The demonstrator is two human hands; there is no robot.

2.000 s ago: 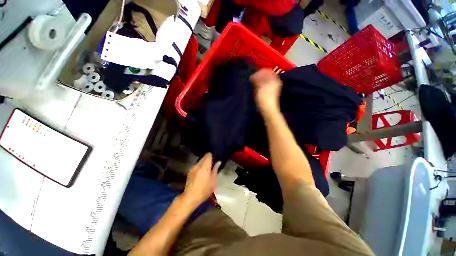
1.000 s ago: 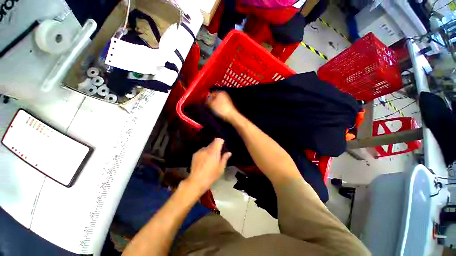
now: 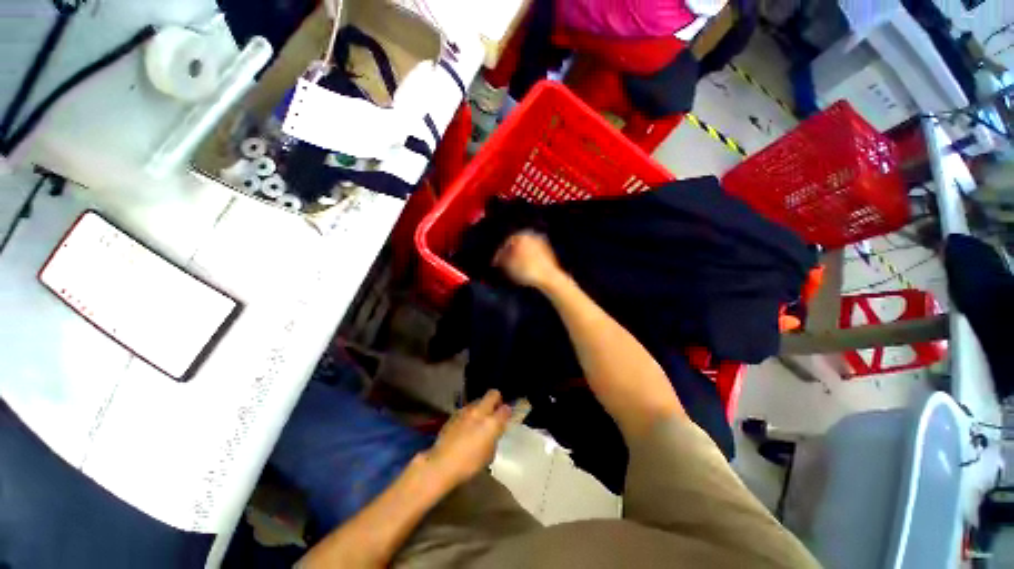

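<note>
A dark cloth piece (image 3: 500, 333) hangs bunched over the near left corner of the red slatted basket (image 3: 445, 267). My right hand (image 3: 527, 260) is closed on this cloth inside the basket's left part; its fingers are partly hidden. My left hand (image 3: 476, 431) is lower down, with thumb and fingertips pinched at the cloth's lower end. A large pile of dark cloth (image 3: 689, 261) fills and overhangs the basket's right side.
On the white table (image 3: 272, 383) at left lie a smartphone (image 3: 139, 295) and an open cardboard box (image 3: 228, 139) with bobbins (image 3: 262, 167) and white labels. A second red basket (image 3: 823, 172), a red stool (image 3: 890, 331) and a pale blue-grey trough (image 3: 862, 478) stand at right.
The view has shifted, so table and basket sit further right and lower. My left hand has moved down from my right hand, and the dark cloth now hangs between them.
</note>
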